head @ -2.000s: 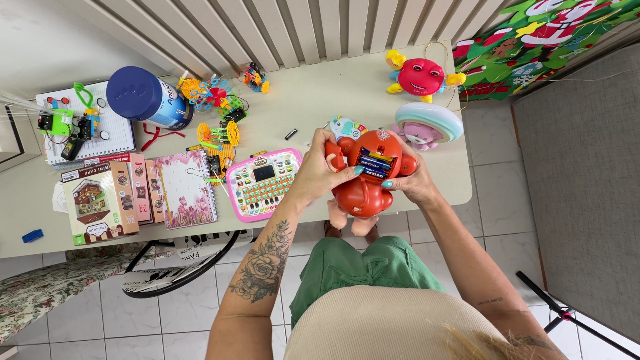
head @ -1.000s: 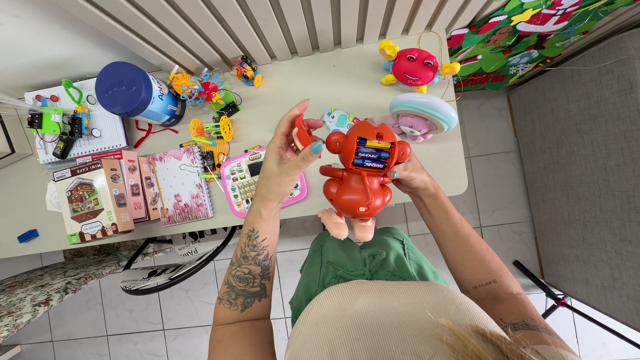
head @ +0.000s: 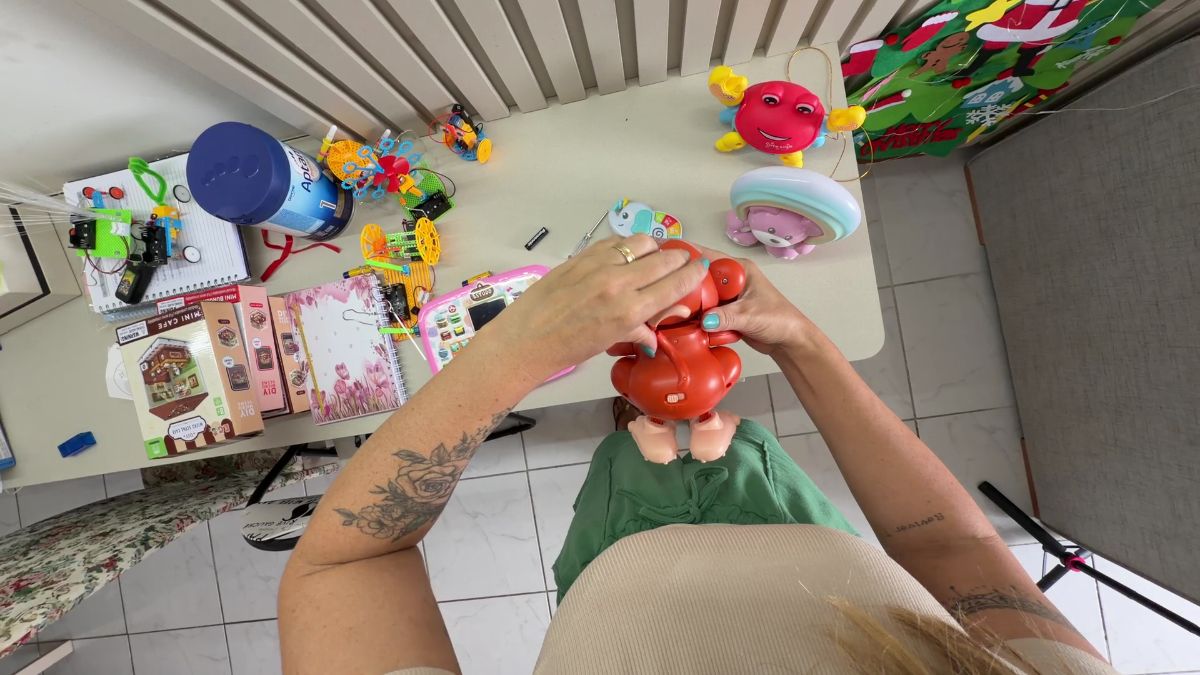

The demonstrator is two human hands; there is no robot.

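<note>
A red plastic monkey-like toy [head: 677, 380] with pale pink feet is held upright over the table's front edge, its back facing me. My left hand [head: 609, 295] lies across the back of its head, fingers over the place where the battery compartment is, which they hide. The toy's head is gripped from the right by my right hand [head: 759, 314], thumb near the neck. Beyond my hands lie a small screwdriver [head: 591, 232], a white elephant toy [head: 642, 220] and a loose black battery [head: 536, 238]. Whether the battery cover is fully seated cannot be seen.
A pink-framed toy tablet [head: 469, 319], a floral spiral notebook [head: 347, 347], kit boxes [head: 192, 375] and a blue-lidded can [head: 272, 183] stand left. Small motorised models [head: 403, 244] lie behind. At the right are a red crab-like toy [head: 778, 117] and a rainbow-arched bear toy [head: 792, 211].
My left hand has brought the red cover from beside the toy onto its back. The batteries that showed in the open compartment are now hidden.
</note>
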